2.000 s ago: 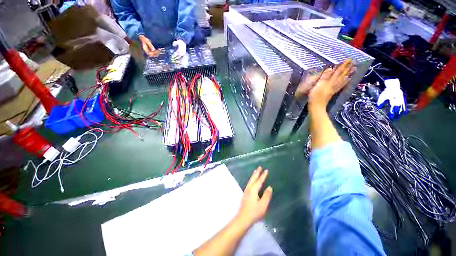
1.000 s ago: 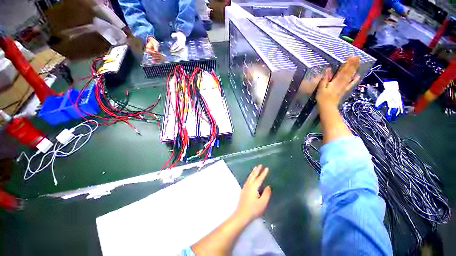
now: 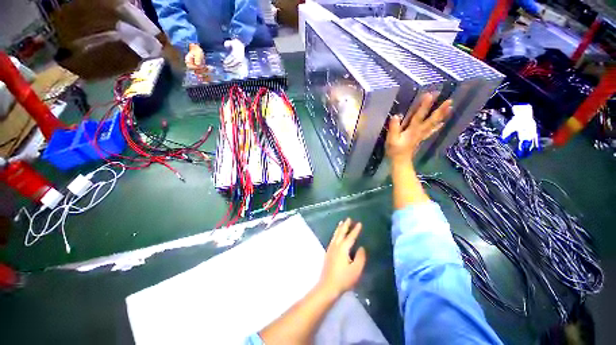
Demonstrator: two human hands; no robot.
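Observation:
Several finned metal housings (image 3: 368,91) stand on edge side by side on the green bench. My right hand (image 3: 417,131) is bare, fingers spread, in front of the middle housing's near edge; whether it touches is hard to tell. My left hand (image 3: 343,259) is bare, fingers partly spread, resting at the right edge of a white sheet (image 3: 229,283) and holding nothing. The sheet lies flat at the front of the bench.
Wired power modules (image 3: 294,145) lie at centre. Black-grey cord bundles (image 3: 533,222) and a white-blue glove (image 3: 521,128) are at right. Blue bins (image 3: 84,143), a white cable (image 3: 81,185) and a red bottle (image 3: 26,180) are at left. A coworker handles a housing (image 3: 260,71) behind.
My right hand has moved left, from the rightmost housing to the middle one. My left hand has stayed at the sheet's edge. The view has shifted slightly.

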